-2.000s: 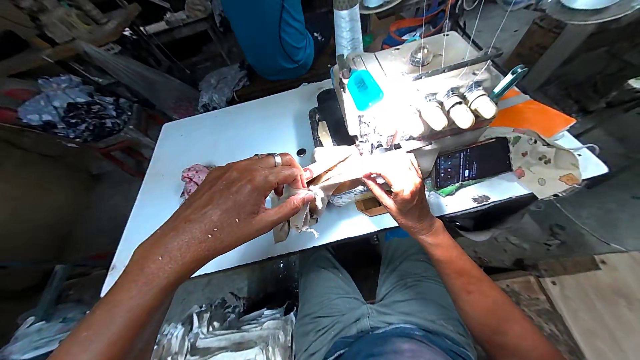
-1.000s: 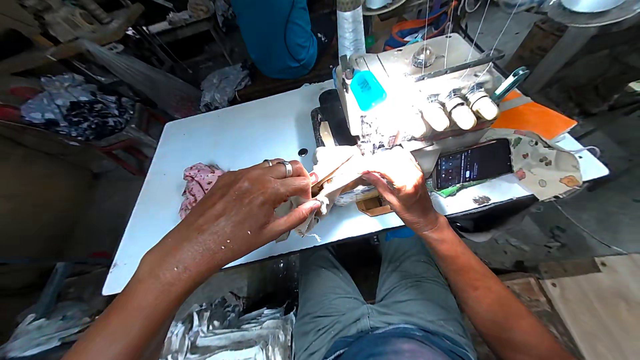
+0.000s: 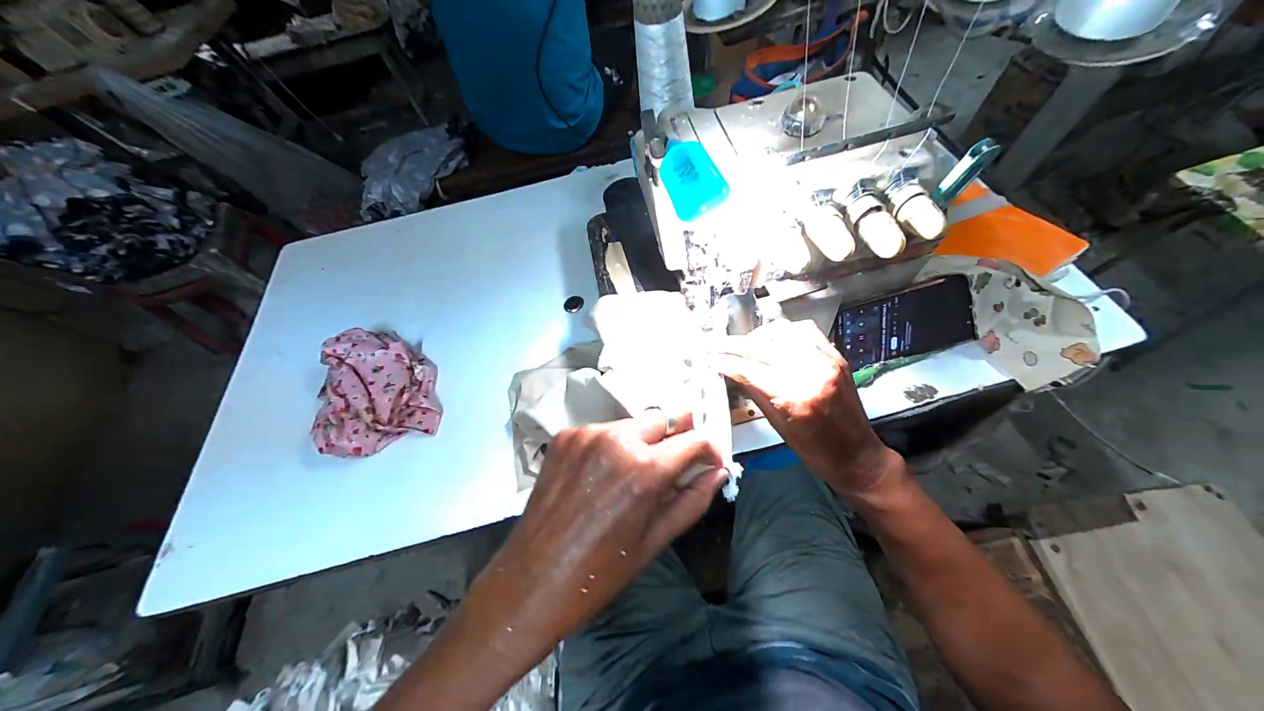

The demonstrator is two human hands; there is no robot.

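A cream fabric piece (image 3: 568,395) lies on the white table in front of an industrial sewing machine (image 3: 760,188). My left hand (image 3: 627,474) pinches its near edge between thumb and fingers, by some frayed white threads. Close to the needle area, my right hand (image 3: 805,395) has its fingertips on the same fabric at its right edge. Glare from the machine's lamp washes out the needle area and part of the cloth, so the stitching point cannot be made out. A crumpled pink printed cloth (image 3: 377,393) rests on the table to the left.
A smartphone (image 3: 907,321) lies right of the machine, beside a printed cream cloth (image 3: 1032,321) and an orange sheet (image 3: 1007,235). Thread cones stand behind. Beyond the table (image 3: 247,415) sits a person in blue (image 3: 523,74). Fabric scraps (image 3: 346,667) are heaped below the near edge.
My left hand has moved toward me, off the bunched fabric near the needle area, and now grips its near edge. The cream fabric lies more spread out. The pink cloth is fully uncovered.
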